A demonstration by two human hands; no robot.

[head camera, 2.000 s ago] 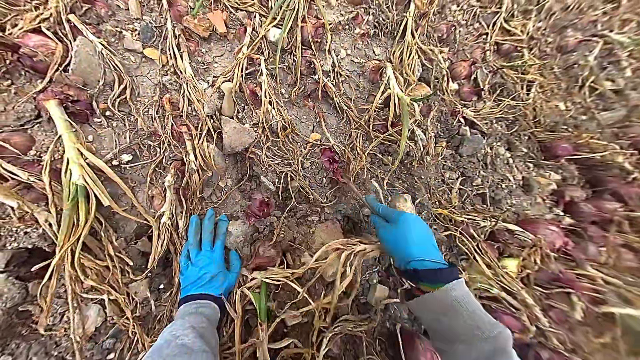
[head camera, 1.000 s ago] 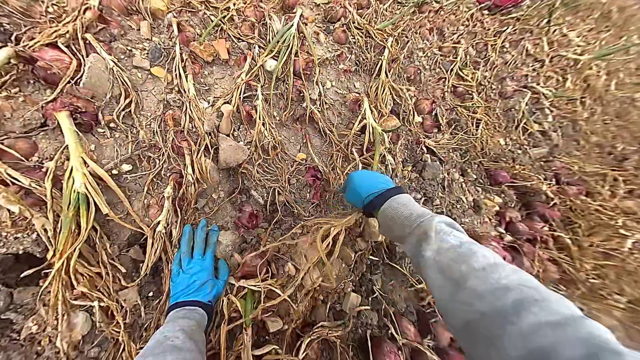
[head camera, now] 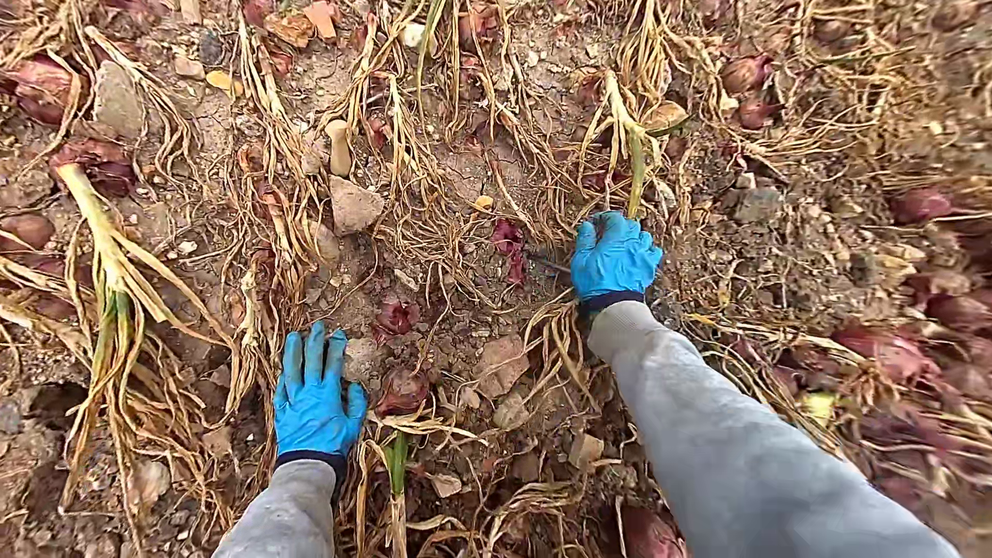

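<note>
My left hand [head camera: 319,394], in a blue glove, lies palm down on the soil with its fingers apart, just left of a red onion [head camera: 403,391]. My right hand [head camera: 614,256], also gloved in blue, has its fingers curled down at the base of a dry onion top [head camera: 634,155]. A thin dark rod-like thing [head camera: 549,263] sticks out from its left side; whether the fingers grip it is hidden. Pieces of red onion skin [head camera: 509,248] lie between the hands, nearer the right one.
Dry onion tops and red onions cover the ground. A large onion plant [head camera: 108,256] with a thick pale stem lies at left. Stones [head camera: 354,205] are scattered about, one flat stone [head camera: 501,364] between my arms. More red onions [head camera: 891,353] lie in a row at right.
My right hand has moved forward, up to the onion top with the greenish stem. My left hand stays resting on the soil at about the same spot.
</note>
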